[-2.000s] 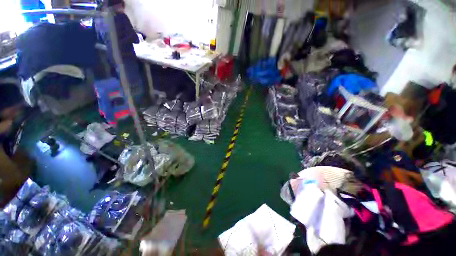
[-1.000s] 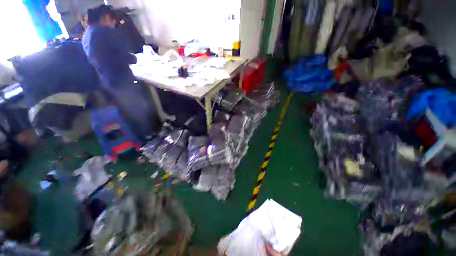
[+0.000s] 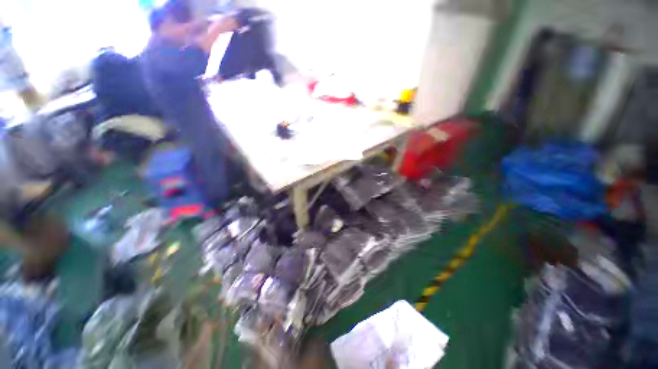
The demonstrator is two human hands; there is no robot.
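White sheets, paper by their flat look (image 3: 389,337), stand out at the bottom centre above the green floor. A small, blurred skin-toned patch shows at their lower part, cut by the picture's edge; it looks like fingers of my right hand (image 3: 390,361) holding the sheets. My left hand cannot be made out; a brownish blur lies left of the sheets at the bottom edge.
A grey-white table (image 3: 288,164) with papers and small items stands ahead; a person (image 3: 180,94) stands at its left side. Polybagged garments (image 3: 346,252) lie before and under it. A red bag or container (image 3: 433,150), blue bundle (image 3: 555,180) and aisle tape (image 3: 462,259) are right.
The view has moved forward and turned, so the table and bagged stacks look nearer. The pink-and-black garments at right have left view. The white sheets stay in front; the person's arms are now raised.
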